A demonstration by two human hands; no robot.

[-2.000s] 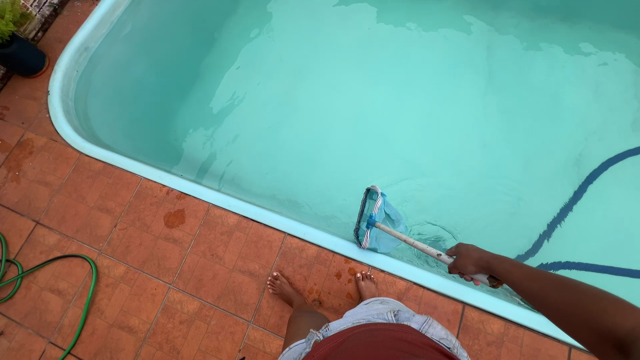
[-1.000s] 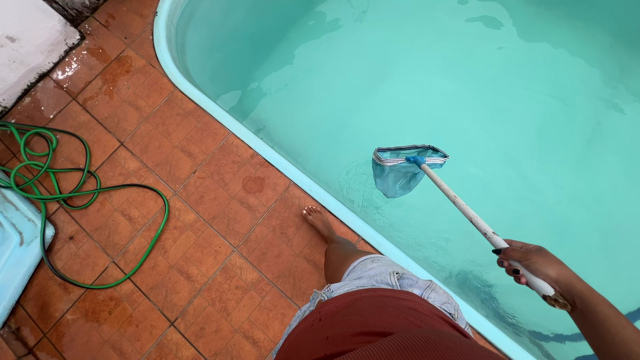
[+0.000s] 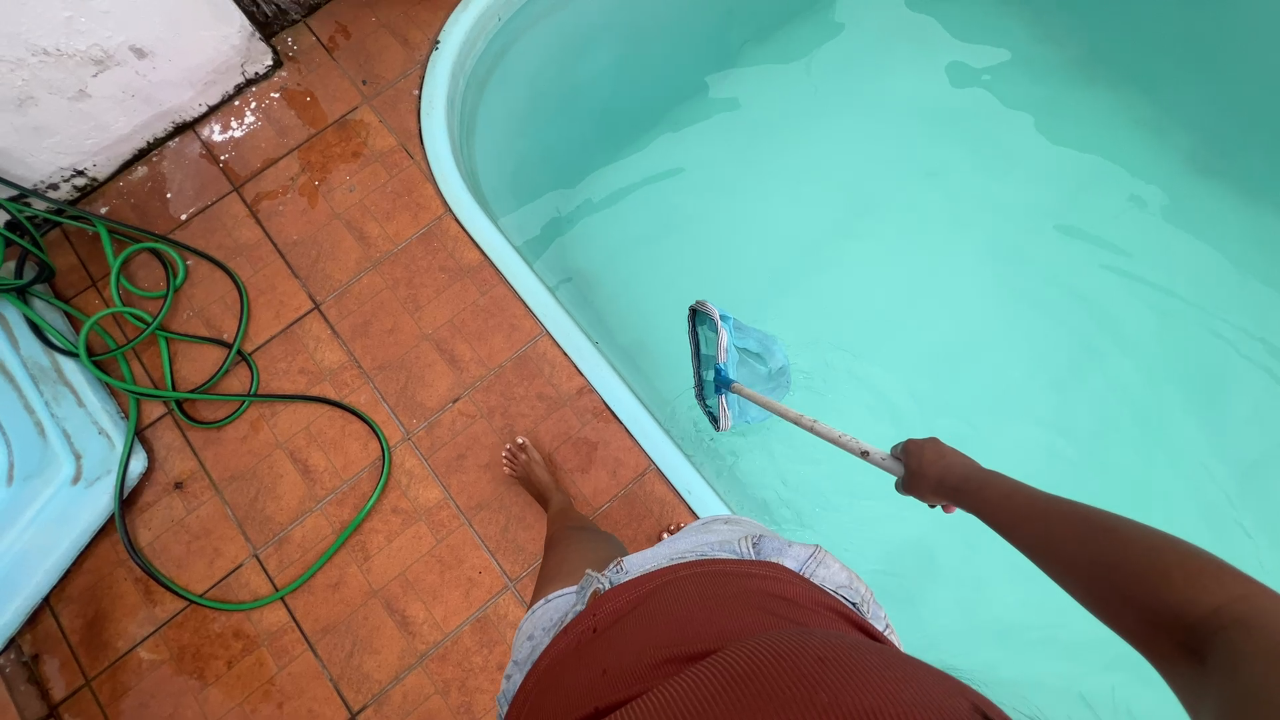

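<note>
Out over the pool, my right hand (image 3: 933,473) is closed around the white, worn pole (image 3: 815,428) of a pool skimmer net. The net's blue mesh bag (image 3: 757,362) hangs from a frame with a striped edge (image 3: 722,370), joined to the pole by a blue fitting. The frame stands roughly on edge close to the pool's near rim, and the mesh appears to be at least partly in the turquoise water (image 3: 900,290). My left hand is out of view.
The pool's light blue rim (image 3: 560,320) curves beside my bare foot (image 3: 533,470) on wet terracotta tiles (image 3: 400,330). A tangled green hose (image 3: 385,470) lies at the left, partly over a light blue moulded plastic piece (image 3: 60,440). A white wall (image 3: 120,80) stands at upper left.
The net was clear of the water one second ago, with its frame lying across the view. Its frame is now turned on edge and the mesh reaches the water. The right hand still grips the pole.
</note>
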